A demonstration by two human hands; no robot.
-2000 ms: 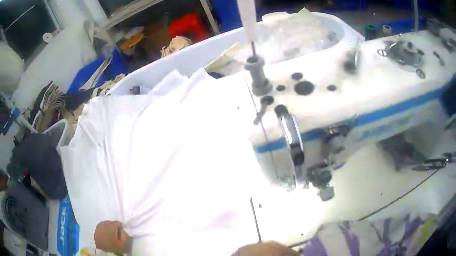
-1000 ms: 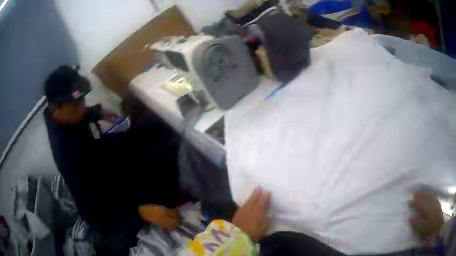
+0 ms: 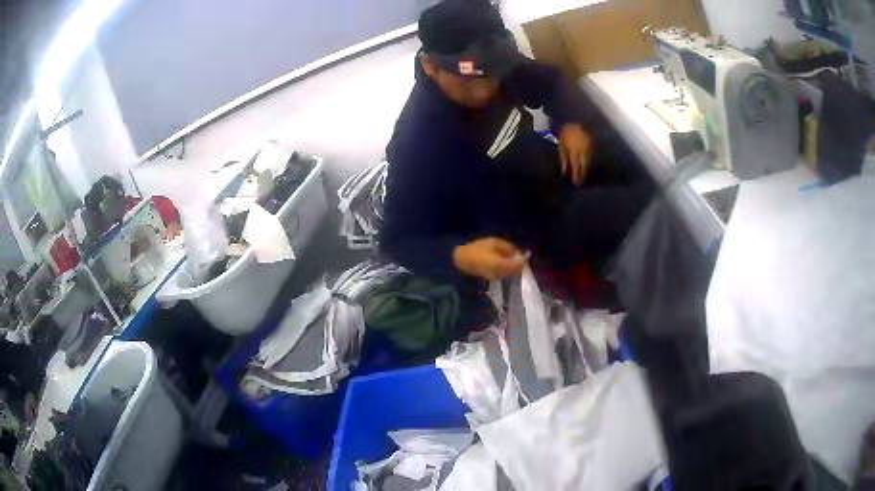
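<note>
Neither of my hands shows in the picture. A large white fabric piece (image 3: 801,288) lies over the table at the right and hangs down at its near edge, cut off by the picture's rim. A blue plastic bin (image 3: 384,388) stands on the floor at the bottom centre. White and grey cut pieces (image 3: 566,432) are heaped in it and partly drape over its side.
A person (image 3: 480,144) in dark clothes and a cap sits behind the bin, holding a white and grey strip. A second sewing machine (image 3: 734,101) stands upper right. White tubs (image 3: 254,288) with cloth stand left. A dark stool or seat (image 3: 734,432) is at the lower right.
The view has swung left and down. The white fabric has shifted to the right rim, and both my hands have left the picture. The blue bin and tubs have come into view.
</note>
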